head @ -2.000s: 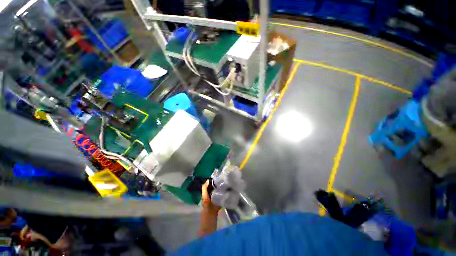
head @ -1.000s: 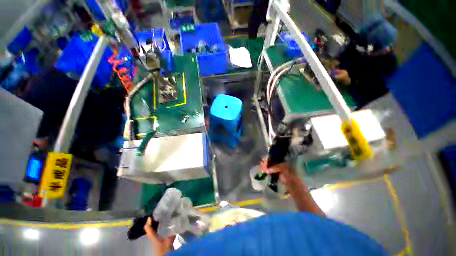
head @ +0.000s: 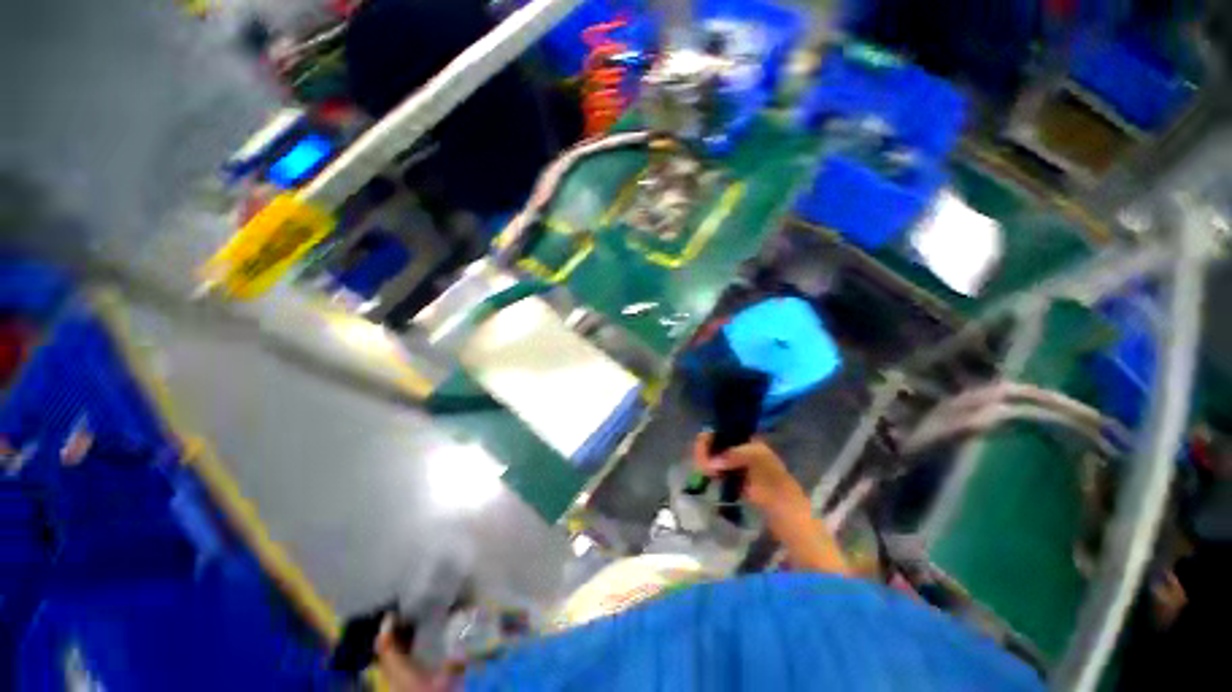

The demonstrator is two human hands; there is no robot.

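Note:
My right hand (head: 740, 466) is closed around a black wire bundle (head: 736, 406), held upright in front of the blue stool (head: 784, 346). A little dark green shows below the fist. My left hand (head: 395, 646), blurred near the bottom edge, holds another black bundle (head: 360, 641) with clear plastic bags (head: 459, 625) beside it. The beige-white machine cabinet (head: 557, 372) stands on the green bench beyond my hands, with a thin green bundle (head: 507, 300) across its end.
The bench-top press (head: 665, 183) stands inside yellow tape. A large blue tote (head: 878, 149) and a white sheet (head: 957, 243) are behind. A white frame post (head: 1148, 446) and another green bench (head: 1020, 487) are at right. Blue totes (head: 122, 541) are at left.
The view has swung left, so the bench now lies slanted and blue totes show at left. Both hands keep their black bundles; the right one now shows in front of the stool.

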